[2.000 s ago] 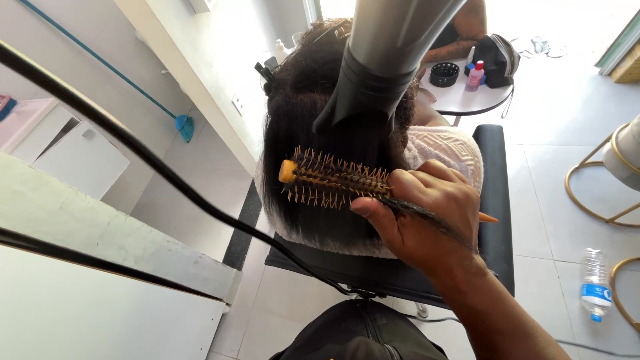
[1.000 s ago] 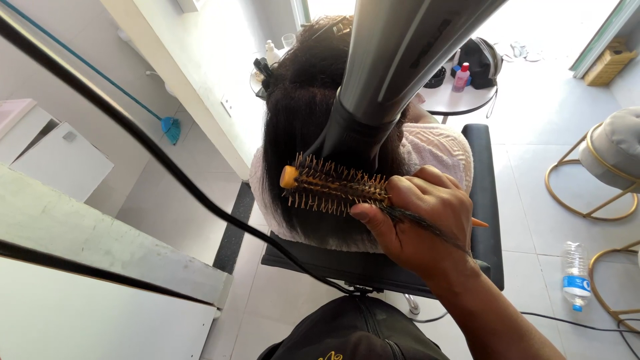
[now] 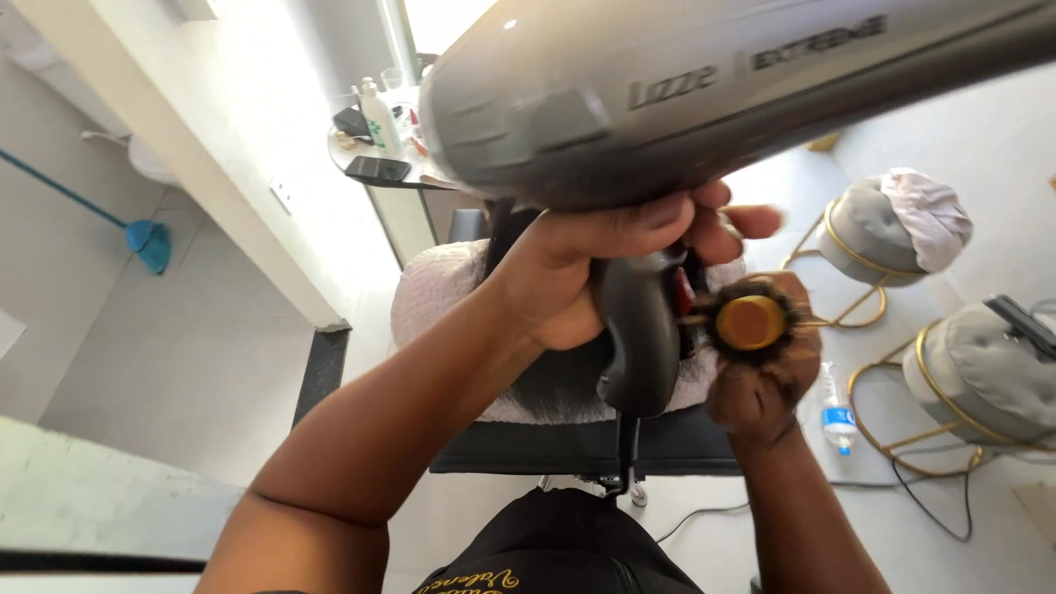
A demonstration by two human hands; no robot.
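A grey hair dryer fills the upper middle, its barrel running to the top right and its black handle pointing down. My left hand grips it where handle meets body, with some fingers showing beyond the handle. Just right of it, my right hand is closed on a round hair brush, whose orange end faces me. Behind the dryer sits a person with dark hair and a light towel over the shoulders; the dryer hides most of the head. The brush appears apart from the hair.
A black chair back stands before me. At the upper left, a small table holds a pump bottle and a phone. Grey stools, a plastic bottle and a cable are on the right. A wall edge runs along the left.
The brush has left the hair and moved right in my right hand, its end now toward me. The dryer's nozzle no longer points down at the hair. My left hand has come into view.
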